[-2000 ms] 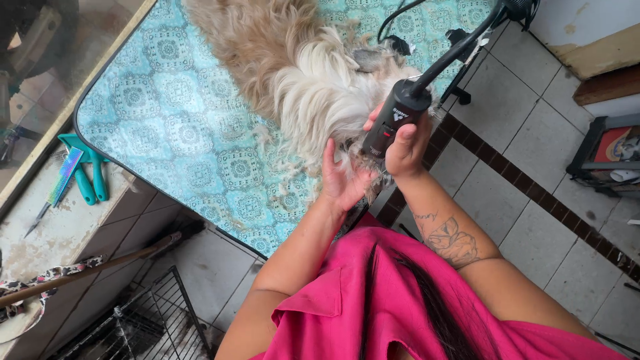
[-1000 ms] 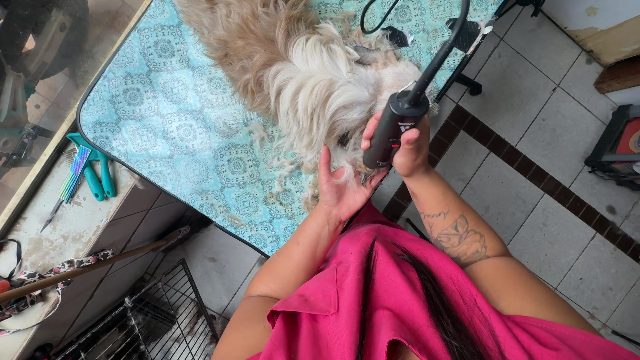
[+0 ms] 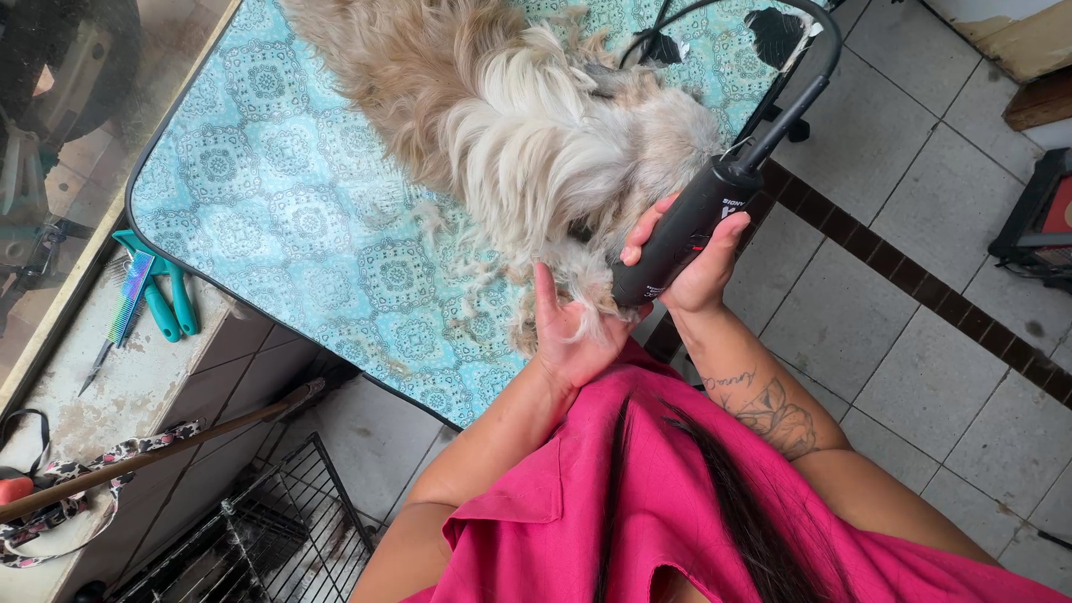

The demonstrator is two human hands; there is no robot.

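Observation:
A long-haired tan and cream dog (image 3: pixel 519 126) lies on a grooming table (image 3: pixel 293 209) topped with a blue patterned covering. My right hand (image 3: pixel 699 260) grips a black corded Andis clipper (image 3: pixel 682 230), whose lower end is at the fur by the dog's head. Below it my left hand (image 3: pixel 578 331) is palm up, thumb raised, with pale hair lying across the palm; whether its fingers grip anything is hidden by the clipper and fur. Loose clumps of cut hair (image 3: pixel 477 268) are scattered on the table next to the dog.
On the ledge at left lie a teal-handled grooming tool (image 3: pixel 172 297), a metal comb (image 3: pixel 132 289) and a pointed blade tool (image 3: pixel 99 364). A wooden stick (image 3: pixel 151 456), a patterned strap (image 3: pixel 75 502) and a black wire cage (image 3: pixel 293 511) are lower left. The clipper's cord (image 3: pixel 825 33) arches over the table's right edge.
The clipper in my right hand has tilted, its lower end now nearer my left palm. My left hand has stayed beneath the dog's head area.

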